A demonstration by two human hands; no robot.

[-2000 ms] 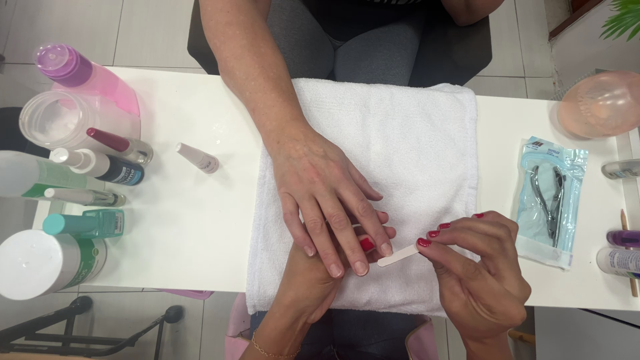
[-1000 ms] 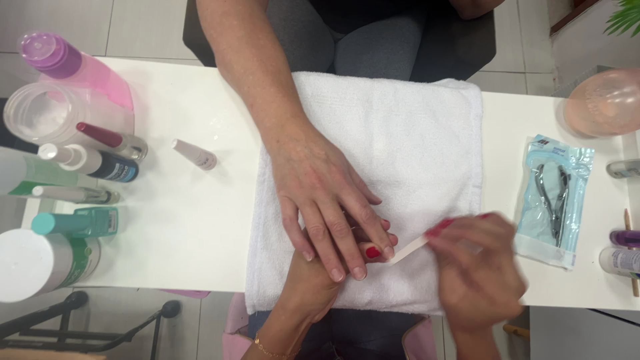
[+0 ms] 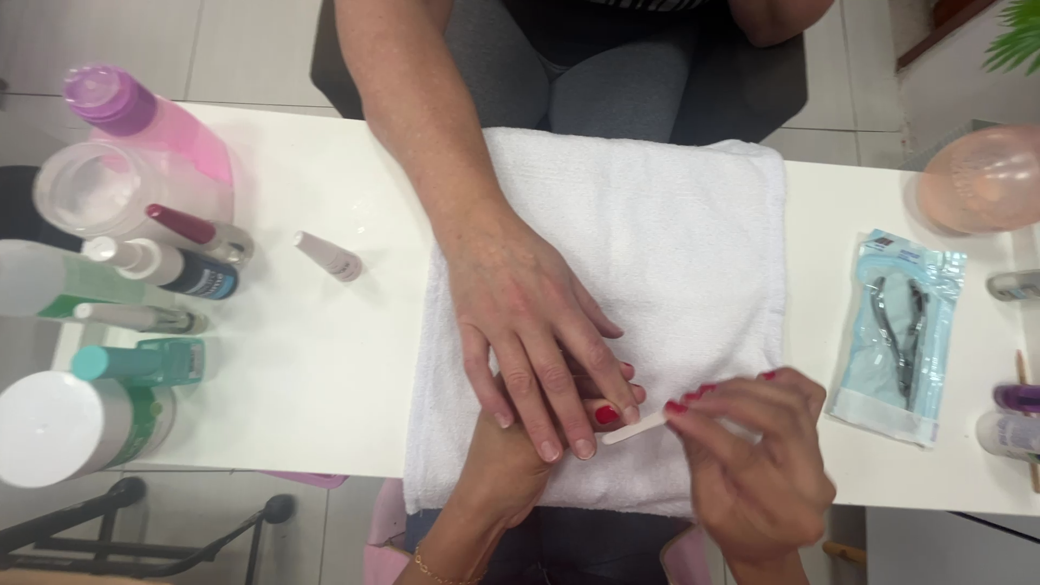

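Observation:
My right hand (image 3: pixel 751 455), with red nails, pinches a white nail file (image 3: pixel 634 427) whose free end lies at the tip of the other person's index finger. My left hand (image 3: pixel 520 455) is underneath the other person's hand (image 3: pixel 528 309) and holds its fingers; my thumb with a red nail shows beside that index fingertip, and the rest of my palm is hidden. The person's hand lies palm down, fingers spread, above a white towel (image 3: pixel 674 236) on the white table.
Left on the table (image 3: pixel 325 366) stand a pink bottle with a purple cap (image 3: pixel 187 138), a lidded jar (image 3: pixel 61 426), a teal bottle (image 3: pixel 138 361) and a small nail polish bottle (image 3: pixel 329 256). Right are cuticle nippers (image 3: pixel 902 333) in a pouch and an orange translucent bowl (image 3: pixel 983 179).
My right hand and the file have shifted slightly at the person's index fingertip, with some blur a second ago. My left hand keeps its hold on the person's fingers.

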